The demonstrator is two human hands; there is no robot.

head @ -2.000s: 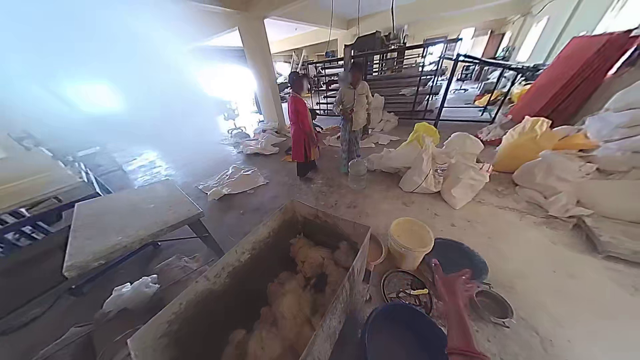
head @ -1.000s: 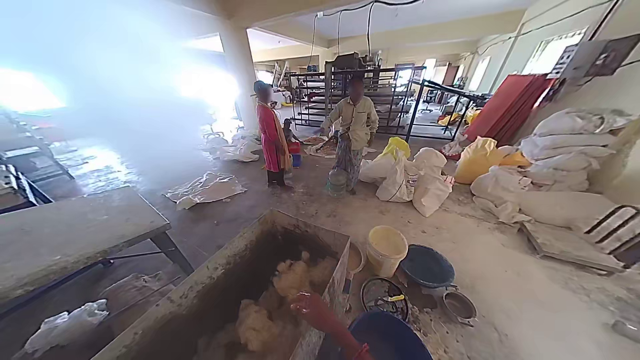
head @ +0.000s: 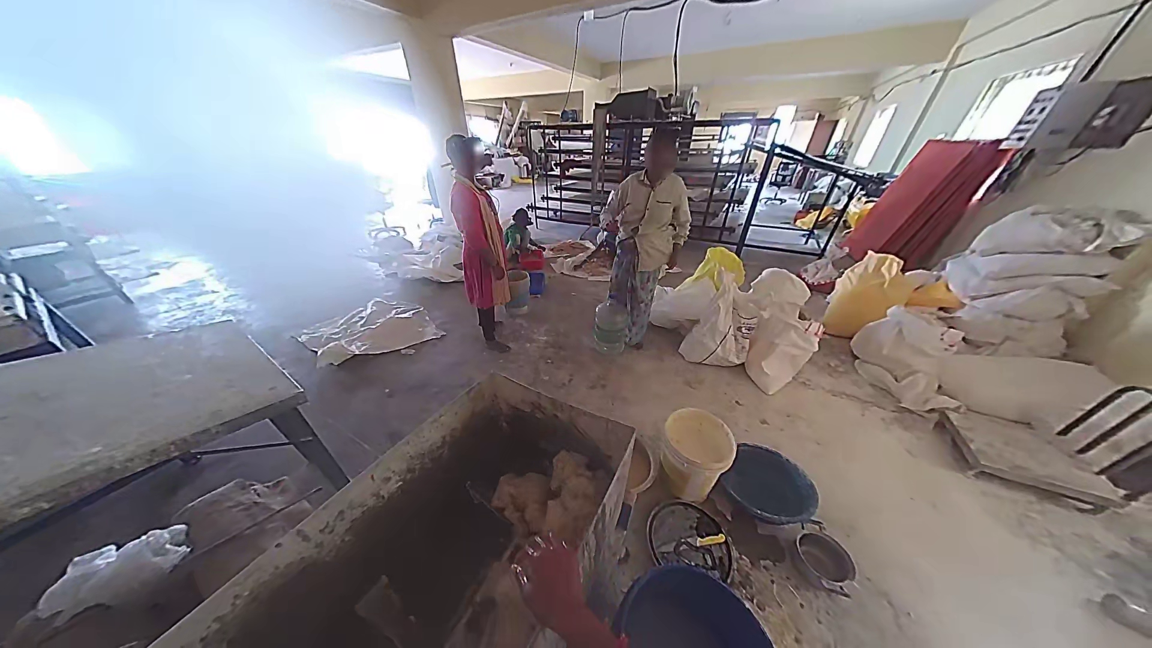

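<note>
My right hand (head: 551,576) reaches from the bottom over the inside of a large rectangular trough (head: 405,468), just beside its right wall. Its fingers point toward a pale brown, lumpy, dough-like mass (head: 547,495) and look to be at its near edge; whether they grip any of it cannot be told. More of the pale mass lies under and left of the hand. A flat piece (head: 385,607) rests in the dark lower part of the trough. A dark blue tub (head: 688,612) stands outside the wall, right of my forearm. My left hand is not in view.
Right of the trough stand a cream bucket (head: 697,450), a dark basin (head: 769,484), a metal pan (head: 824,558) and a round black-rimmed object (head: 690,542). A table (head: 144,396) stands left. Two people stand beyond, near white sacks (head: 781,333); another person is low behind them.
My right hand has moved left, from over the basins outside the trough to inside it, and now sits lower beside the pale mass. The view has swung to the right.
</note>
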